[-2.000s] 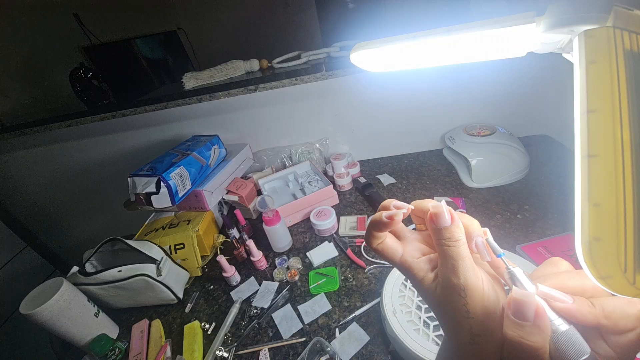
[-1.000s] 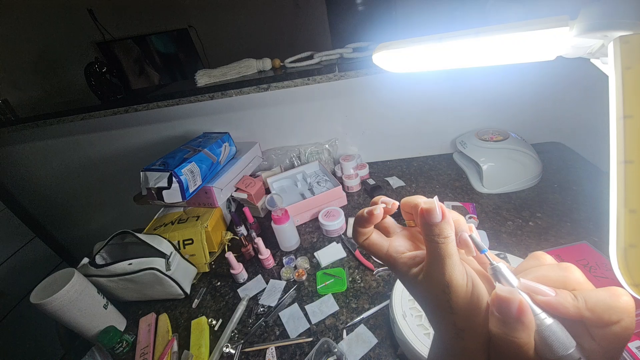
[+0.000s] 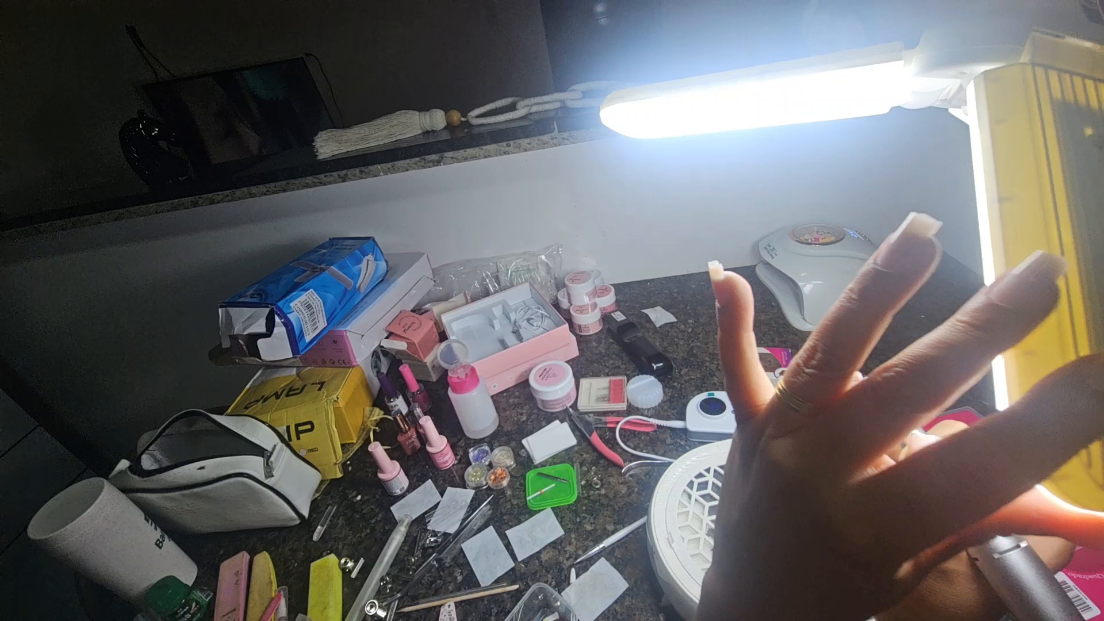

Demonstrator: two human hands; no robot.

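Observation:
My left hand (image 3: 837, 448) is raised at the right, its back to the camera and its fingers spread, holding nothing. A thin ring is on one finger. Behind it, my right hand (image 3: 1039, 522) is mostly hidden; it is around a silver electric nail drill handpiece (image 3: 1022, 573), whose tip is out of sight. The white round nail dust collector (image 3: 681, 526) with a honeycomb grille lies beside and partly behind my left hand. Above the hands shines a white lamp bar (image 3: 759, 99), with a yellow and white panel (image 3: 1035, 259) at the right.
A white nail lamp (image 3: 806, 267) stands at the back. Left of the hands are red-handled nippers (image 3: 599, 440), a green tray (image 3: 552, 486), a pump bottle (image 3: 472, 405), polish bottles, pink jars, a pink box (image 3: 517, 345), paper squares, a white pouch (image 3: 220, 479) and a white cup (image 3: 108, 535).
My left hand has turned from curled fingers, held near the drill, to spread fingers with its back to the camera. The drill tip, seen before, is now hidden.

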